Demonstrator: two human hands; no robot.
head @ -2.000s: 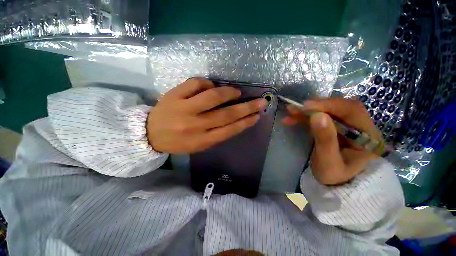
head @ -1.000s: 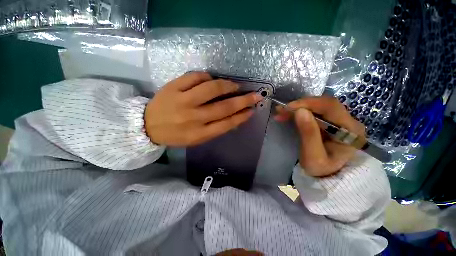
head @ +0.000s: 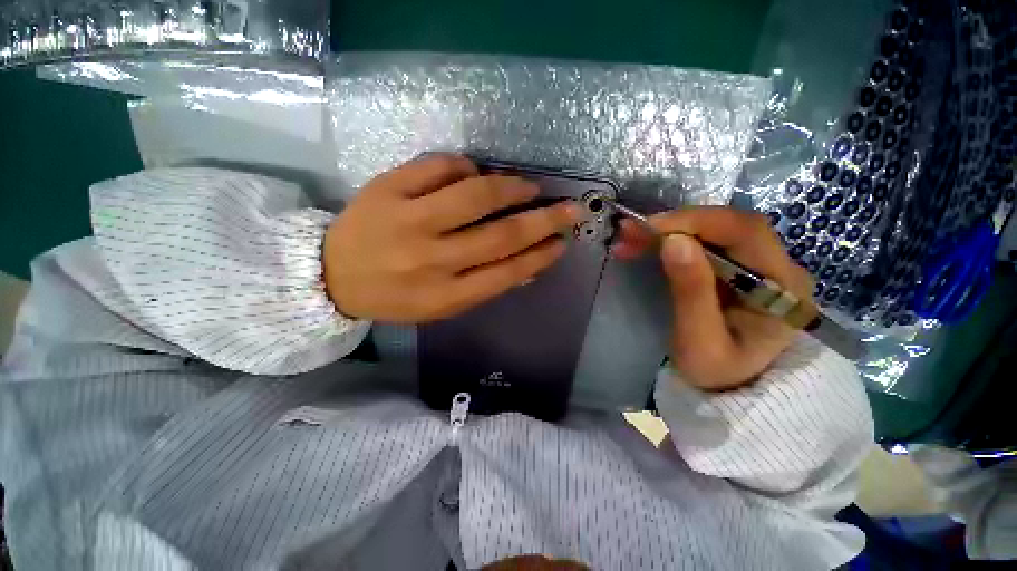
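Observation:
A dark grey-purple tablet lies back up on a bubble-wrap sheet, with its camera area at the upper right corner. My left hand lies flat across the tablet's upper part, fingers spread, with a fingertip beside the camera ring. My right hand holds silver tweezers like a pen, and their tip is at the right side of the camera ring. Whether the tip grips anything is too small to tell.
A clear bag with rows of black rings lies at the right. Blue-handled scissors lie on it. Shiny clear packaging is at the upper left, above a white sheet. The green mat shows behind the bubble wrap.
My left fingertip has shifted slightly left and off the camera ring, so more of the camera area shows. The tweezers' tip stays by the ring, now slightly higher. The tablet stays nearly in place.

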